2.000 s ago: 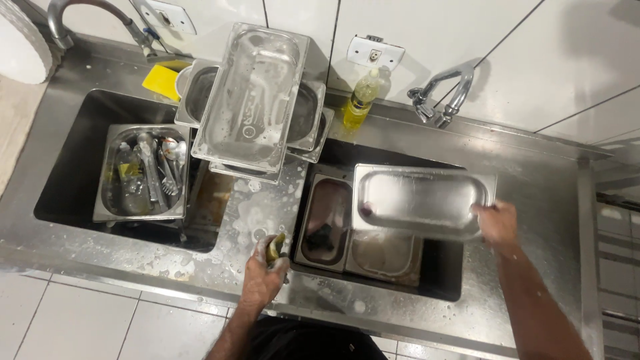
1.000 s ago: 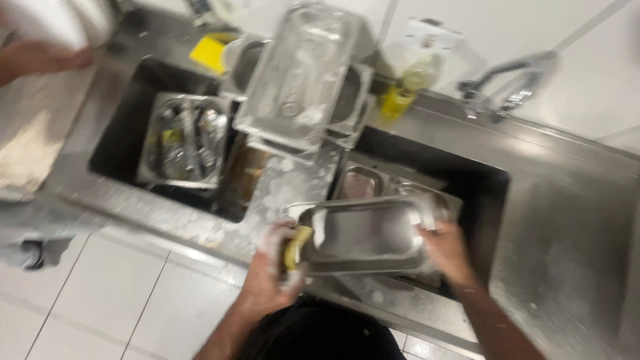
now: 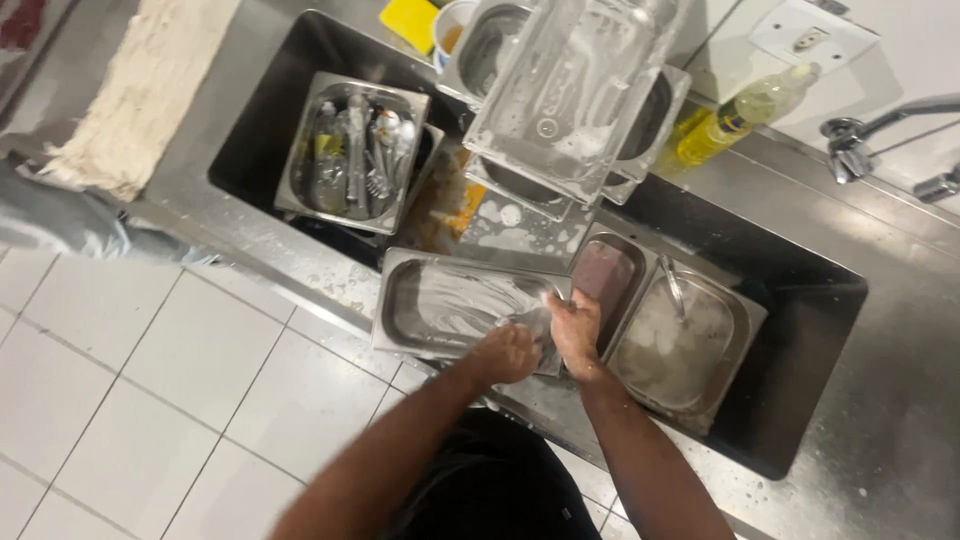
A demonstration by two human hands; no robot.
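A rectangular stainless steel pan [image 3: 465,300] with soapy streaks inside lies over the sink divider and front edge. My right hand [image 3: 576,322] grips its right end, thumb over the rim. My left hand [image 3: 510,352] is closed inside the pan near that same end; the sponge it held earlier is hidden by the fingers. Just right of my hands, a narrow steel pan [image 3: 604,274] and a wider pan of cloudy water [image 3: 675,341] sit in the right basin. A piece of metal cutlery [image 3: 673,287] leans in the wider pan.
The left basin [image 3: 259,150] holds a steel pan of cutlery [image 3: 352,214]. Stacked soapy pans [image 3: 555,97] stand behind the divider, beside a yellow sponge [image 3: 409,22] and a bottle of yellow liquid [image 3: 739,116]. A faucet [image 3: 847,146] is at right. Another person's grey clothing [image 3: 75,217] shows at left.
The steel pan has come from above the right basin leftward onto the divider. My left hand has moved into it, and soapy streaks now show inside. The view has turned and moved closer.
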